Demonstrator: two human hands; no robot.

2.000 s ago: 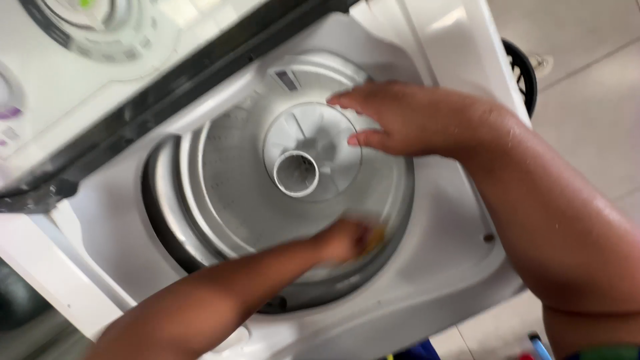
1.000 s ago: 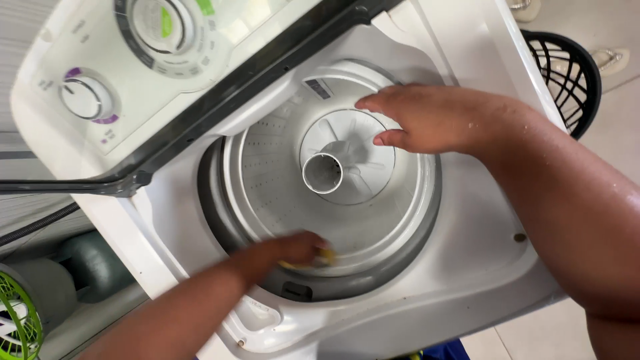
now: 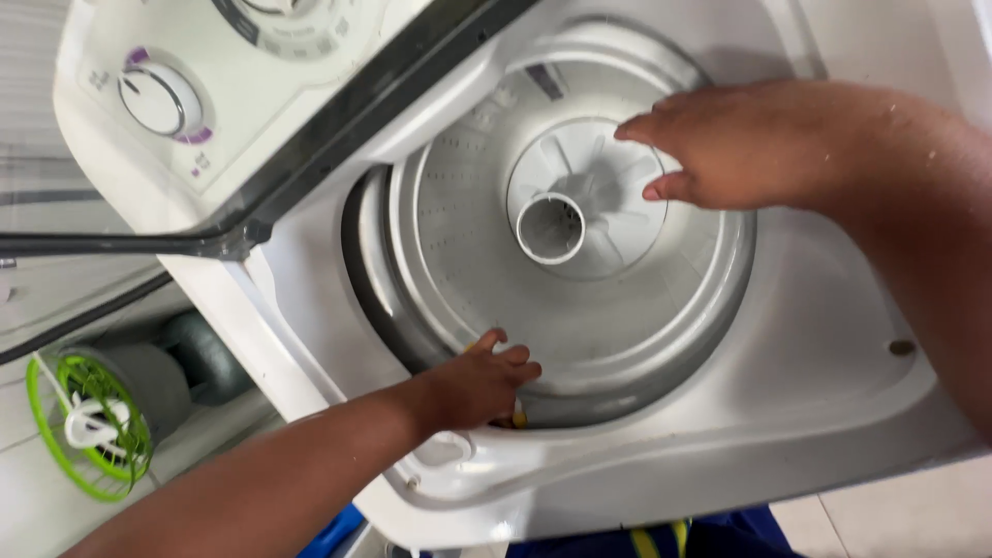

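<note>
A top-loading washing machine stands open, its steel-grey tub ring (image 3: 635, 407) around a pale drum (image 3: 465, 225) with a white agitator (image 3: 550, 229) at the bottom. My left hand (image 3: 480, 384) is at the near-left rim of the tub, fingers curled around something yellow (image 3: 520, 419), mostly hidden under the hand; small yellow bits show at its edges. My right hand (image 3: 705, 151) reaches over the far-right part of the drum, thumb and fingers apart, with nothing in it.
The control panel with a white knob (image 3: 159, 99) is at the upper left, beside the dark edge of the raised lid (image 3: 372, 108). A green-rimmed fan (image 3: 89, 426) stands on the floor at left. Blue cloth with yellow stripes (image 3: 659, 539) shows below the machine's front edge.
My left hand has moved left along the near rim of the tub, from its lower right two seconds ago. My right hand stays over the drum. The view has shifted.
</note>
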